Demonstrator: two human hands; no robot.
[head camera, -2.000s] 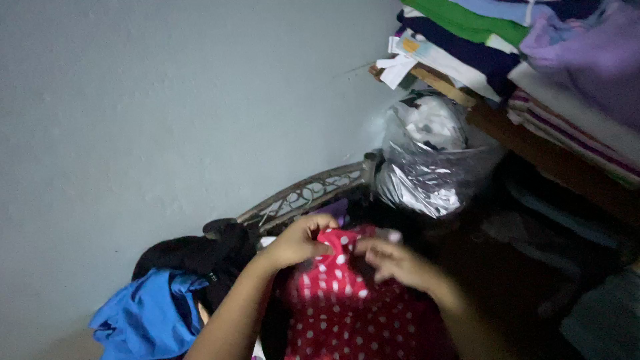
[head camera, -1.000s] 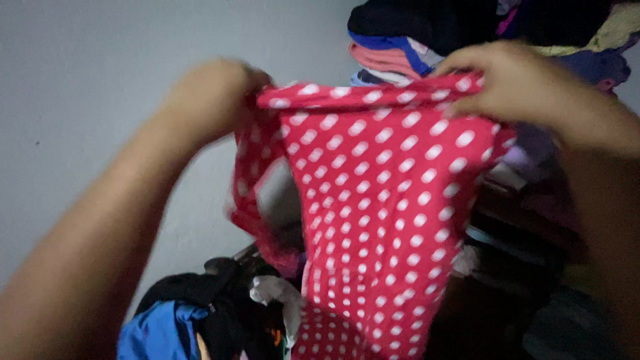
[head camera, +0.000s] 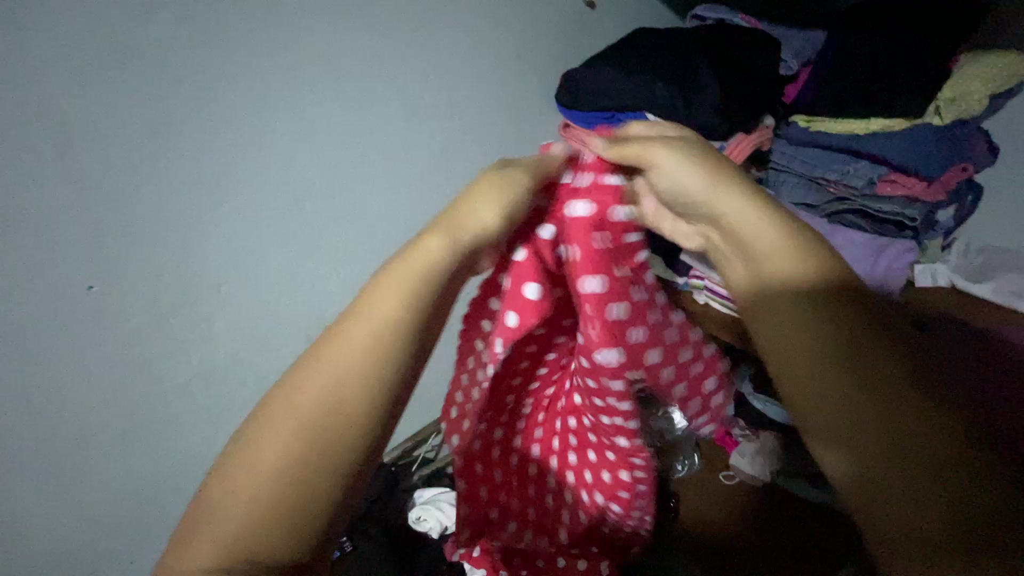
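Note:
A red garment with white polka dots (head camera: 592, 384) hangs gathered from both my hands in the middle of the view. My left hand (head camera: 516, 196) grips its top edge from the left, with the fingertips partly hidden behind the cloth. Close beside it, my right hand (head camera: 668, 180) pinches the same top edge between thumb and fingers. Motion blurs the hands and fabric somewhat. Below, the cloth hangs in loose folds, one part spreading out to the right.
Behind my right hand are stacks of folded clothes (head camera: 872, 172), with a black garment (head camera: 672, 76) on the left stack. A rolled white cloth (head camera: 432, 512) lies low, left of the garment. A grey wall (head camera: 200, 200) fills the left side.
Two seconds ago the dotted garment was low, by the bed-like metal frame; it was then lifted and spread wide between my hands. Now my hands are close together and the cloth is bunched.

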